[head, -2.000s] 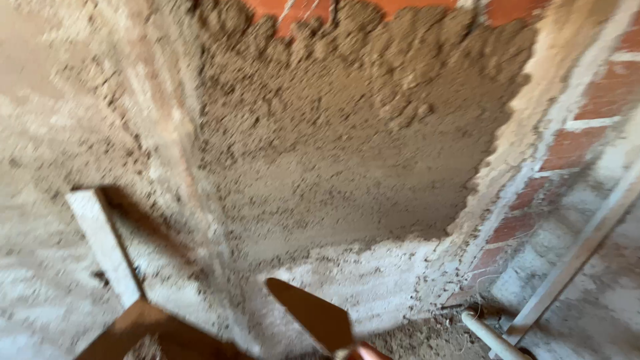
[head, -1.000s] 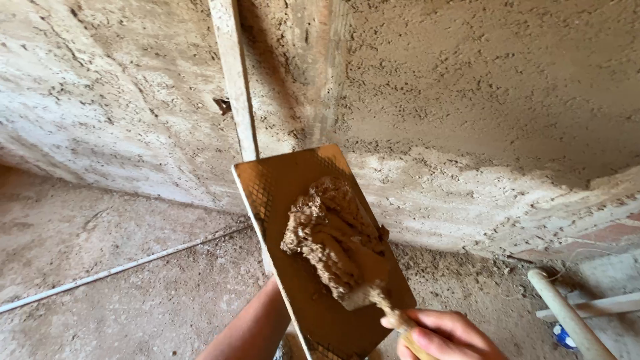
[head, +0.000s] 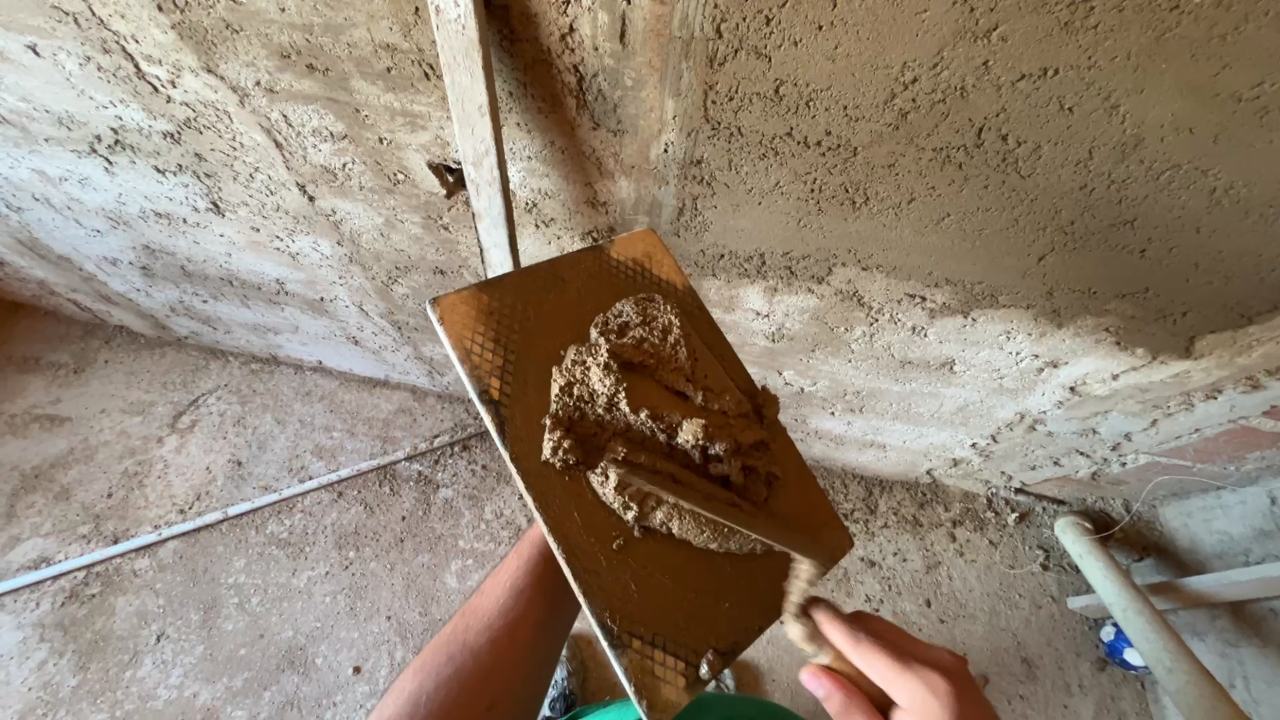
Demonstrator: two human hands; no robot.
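Observation:
A rectangular plasterer's hawk with textured corners lies across the middle, tilted, bearing a heap of wet brown mortar. My left forearm runs up beneath it from the lower left; the left hand itself is hidden under the board. At the lower right my right hand grips the handle of a trowel, whose blade lies on edge in the near part of the mortar. Beyond the board rises a wall with damp, rough mortar over its upper right part.
A wooden batten leans on the wall behind the board. A long thin pole lies on the floor at left. At lower right are a pale pipe, a wooden strip and a blue and white object. Bare brick shows at the right.
The view has swung down from the upper wall since two seconds ago. Over the last second the trowel has shifted to the near side of the mortar, and the heap's shape has changed.

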